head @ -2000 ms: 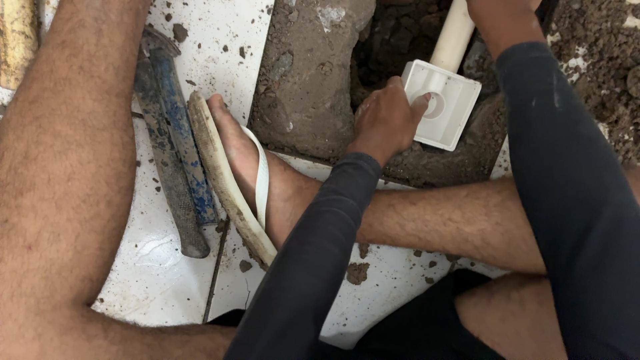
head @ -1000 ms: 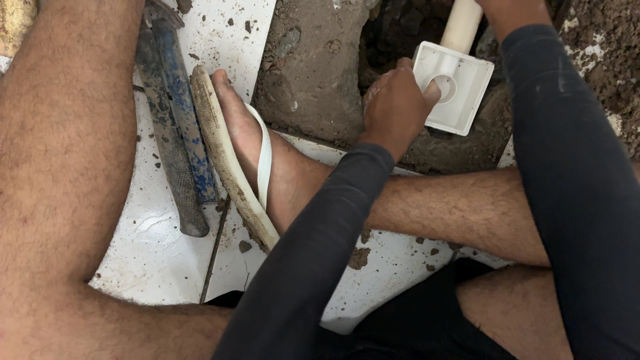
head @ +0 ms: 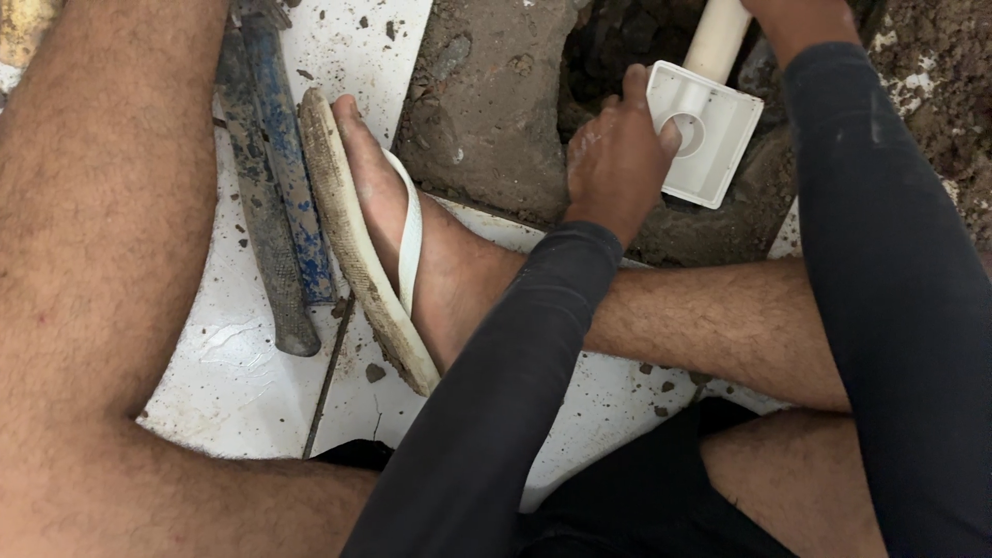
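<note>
My left hand (head: 622,149) grips the left edge of a square white plastic drain box (head: 728,143), its thumb at the round opening inside. A white plastic pipe (head: 717,43) runs from the box's upper side toward the top of the view. My right hand (head: 806,23) is at the pipe's upper part, cut off by the top edge; its fingers are mostly hidden. The box is tilted, over the edge of a dug hole (head: 604,46) in the floor.
Broken concrete (head: 496,101) borders the hole, with loose soil (head: 930,70) at the right. A hammer with a worn rubber grip (head: 291,310) and a blue-painted metal tool (head: 291,155) lie on white floor tiles (head: 240,387), beside my foot in a flip-flop (head: 364,263).
The box has tilted and turned a little in my left hand, and that hand's fingers have shifted along its left edge. Both hands stay at the box and pipe.
</note>
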